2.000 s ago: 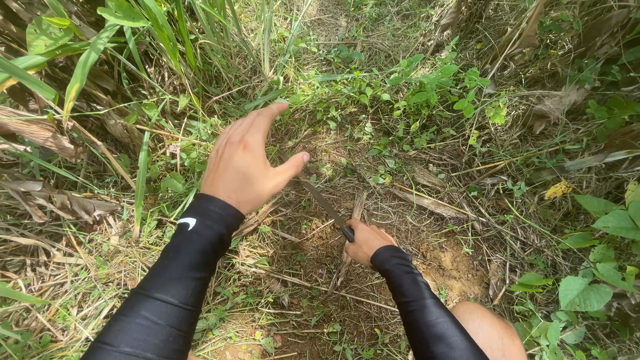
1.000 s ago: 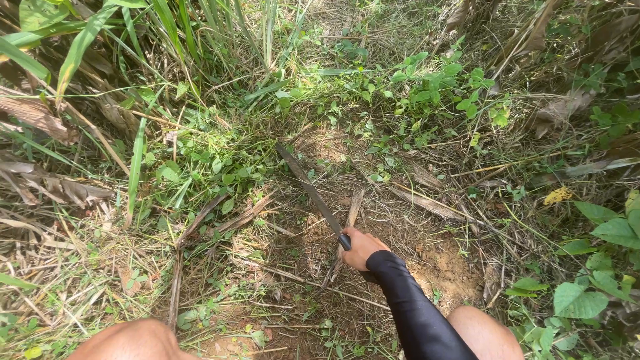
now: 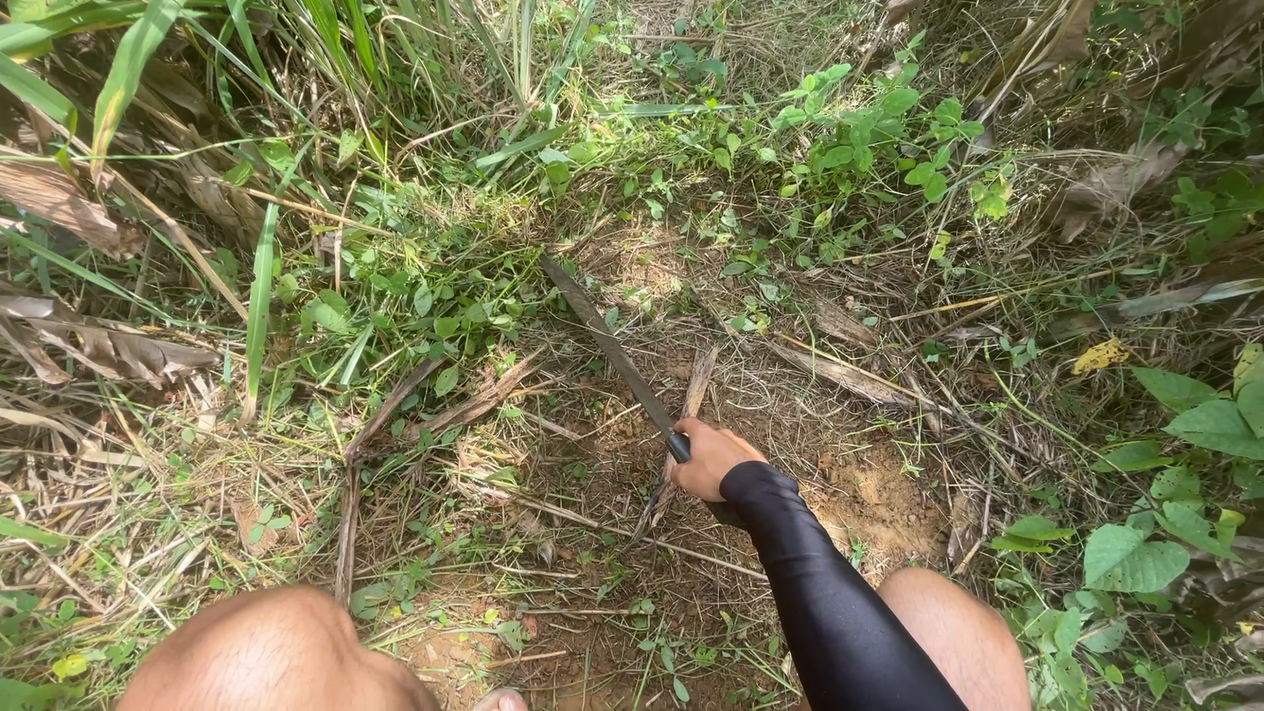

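Note:
My right hand [image 3: 713,458], in a black arm sleeve, is closed around the dark handle of a machete [image 3: 614,351]. The long dark blade points up and to the left, low over the soil, its tip beside a patch of leafy green weeds [image 3: 464,296]. A dry stalk [image 3: 699,383] lies on the ground just behind my hand and the blade. My left hand is out of the frame.
My bare knees [image 3: 247,642] show at the bottom left and right. Tall grass [image 3: 346,59] stands at the upper left, dry leaves [image 3: 89,341] lie at the left, and broad-leaved plants [image 3: 1136,558] grow at the right. Bare soil [image 3: 879,504] shows near my right knee.
My left hand, seen over the ground two seconds ago, has gone out of view. My right hand keeps hold of the machete in about the same place.

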